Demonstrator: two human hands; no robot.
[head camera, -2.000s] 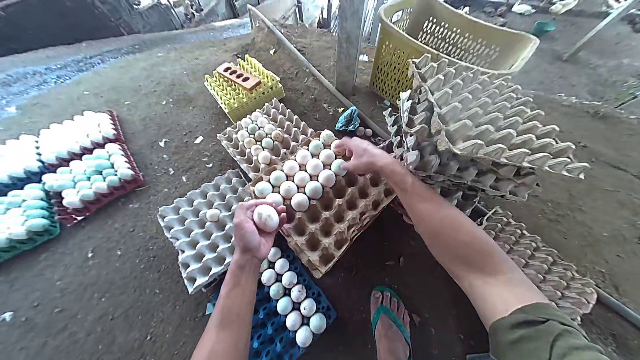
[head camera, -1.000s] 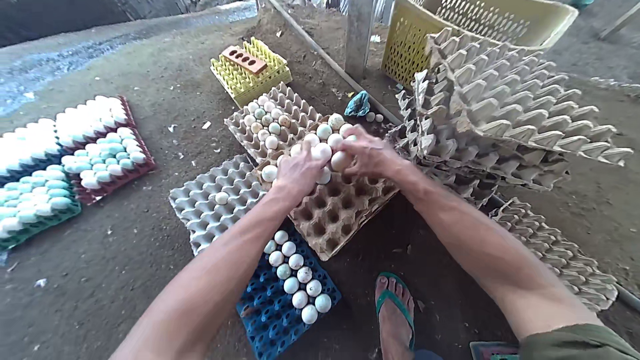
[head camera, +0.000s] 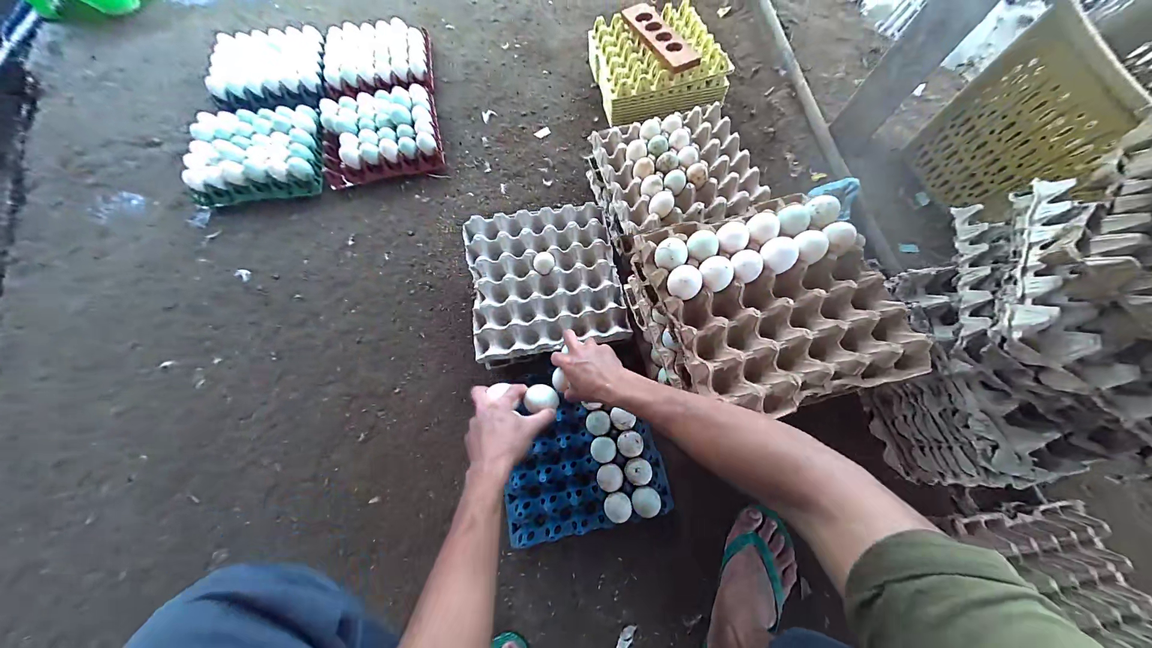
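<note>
My left hand (head camera: 504, 427) holds eggs over the upper left of a blue plastic egg tray (head camera: 549, 504); one white egg (head camera: 541, 398) shows between thumb and fingers, another behind the fingers. Beside it, my right hand (head camera: 589, 367) is closed around an egg (head camera: 560, 380), mostly hidden, at the tray's top edge. Two columns of eggs (head camera: 609, 477) stand in the tray's right side. Up and right, a brown pulp egg tray (head camera: 801, 333) on a stack bears two rows of white eggs (head camera: 747, 265) along its far side. A grey pulp tray (head camera: 549, 306) holds a single egg (head camera: 544, 263).
Four filled egg trays (head camera: 333, 180) lie at the upper left. Yellow trays (head camera: 661, 90) with a brown holed block (head camera: 661, 38) stand at the top. Stacked pulp trays (head camera: 1017, 360) and a yellow plastic basket (head camera: 1017, 126) are at right. My sandalled foot (head camera: 754, 576) is below.
Both hands have moved from the brown tray to the blue tray, with eggs in them. Fewer eggs sit on the brown tray. The view has swung left.
</note>
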